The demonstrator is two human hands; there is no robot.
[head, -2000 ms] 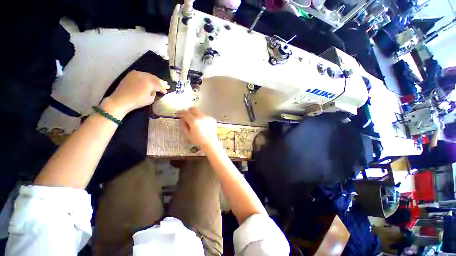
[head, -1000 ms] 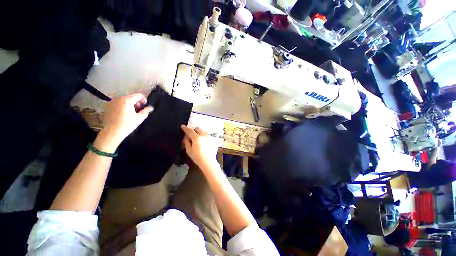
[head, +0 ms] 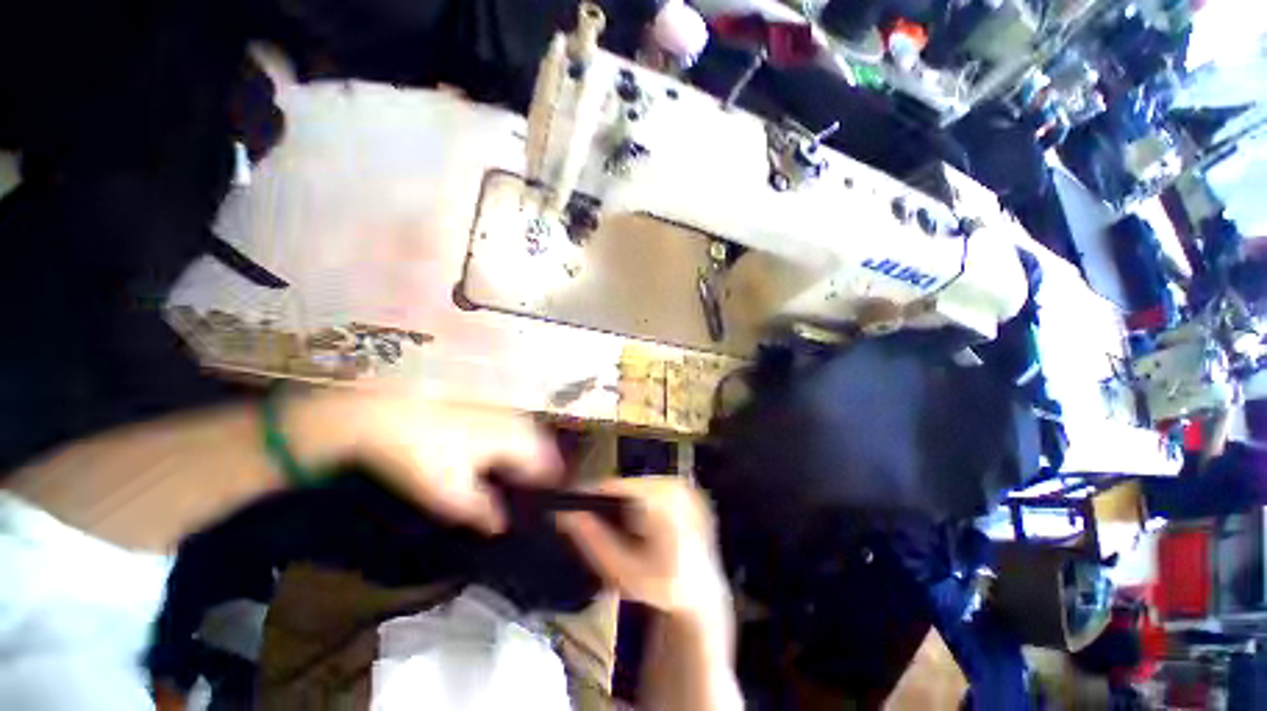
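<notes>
A black cloth panel (head: 417,535) hangs over my lap in front of the table edge. My left hand (head: 466,458), with a green band on the wrist, pinches its upper edge. My right hand (head: 660,542) grips the same edge a little to the right. Both hands are blurred. A straight dark strip of the edge shows between them. The cream sewing machine (head: 834,229) with blue JUKI lettering stands beyond; no cloth lies under its presser foot (head: 577,222).
Dark narrow snips (head: 711,303) lie on the machine bed. A large dark bundle (head: 875,431) is right of my hands. Black piles (head: 97,264) are at the left. The white table's front edge (head: 653,389) is worn. A stool corner (head: 928,678) shows below.
Both hands have moved down off the table to my lap with the black panel, and my right hand now grips its edge. The panel has left the table top.
</notes>
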